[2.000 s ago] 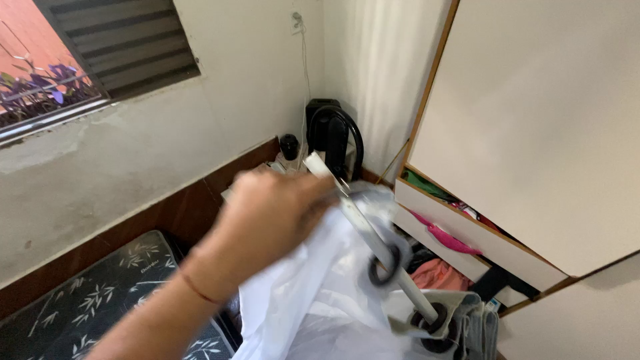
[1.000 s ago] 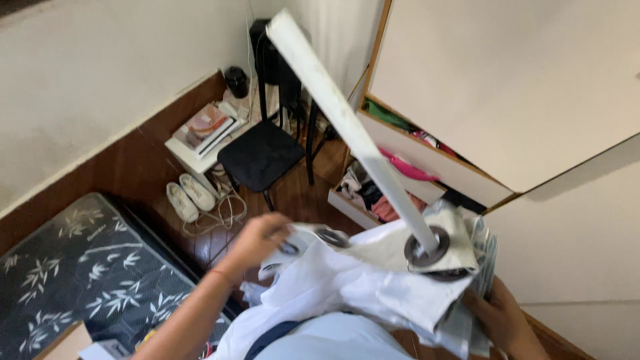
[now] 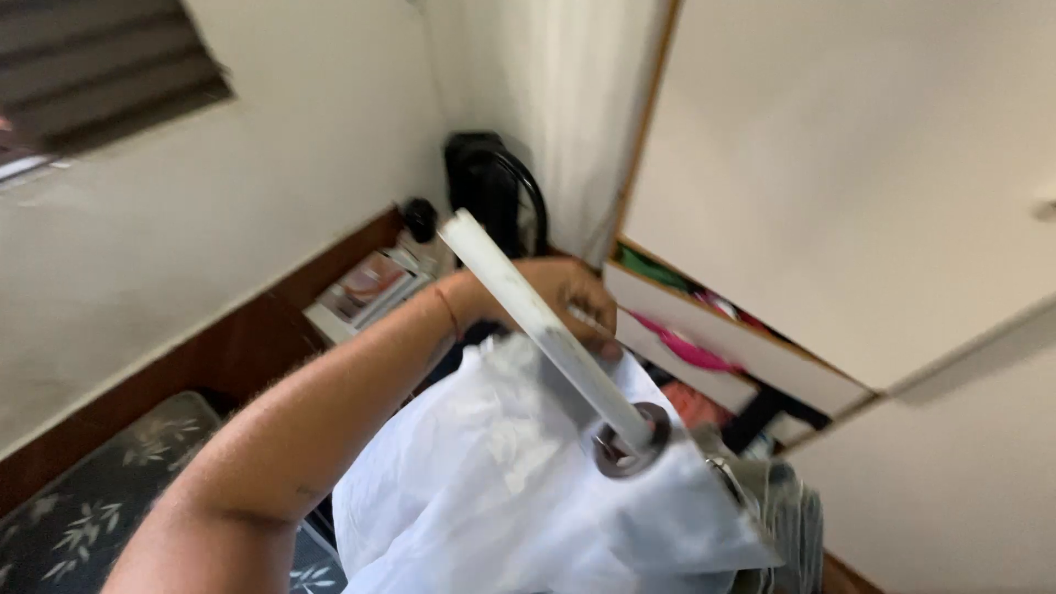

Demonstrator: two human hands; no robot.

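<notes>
A white curtain rod (image 3: 544,330) slants up and away, its far end bare. A white grommet curtain (image 3: 511,487) hangs bunched below it, and the rod passes through a dark metal grommet (image 3: 632,440). My left hand (image 3: 577,301) is behind the rod with bent fingers, pinching the curtain's top edge beside that grommet. Grey-green gathered fabric (image 3: 784,511) lies at the lower right, next to the white curtain. My right hand is out of sight.
A cream wardrobe (image 3: 825,165) with part-open drawers (image 3: 726,346) stands at right. A black chair (image 3: 495,190) and a small white table (image 3: 330,322) are in the corner. A leaf-patterned mattress (image 3: 107,495) lies lower left, below a louvered window (image 3: 99,74).
My left hand has moved from the curtain left of the rod to its top edge behind the rod. My right hand, at the gathered fabric one second ago, has gone out of view.
</notes>
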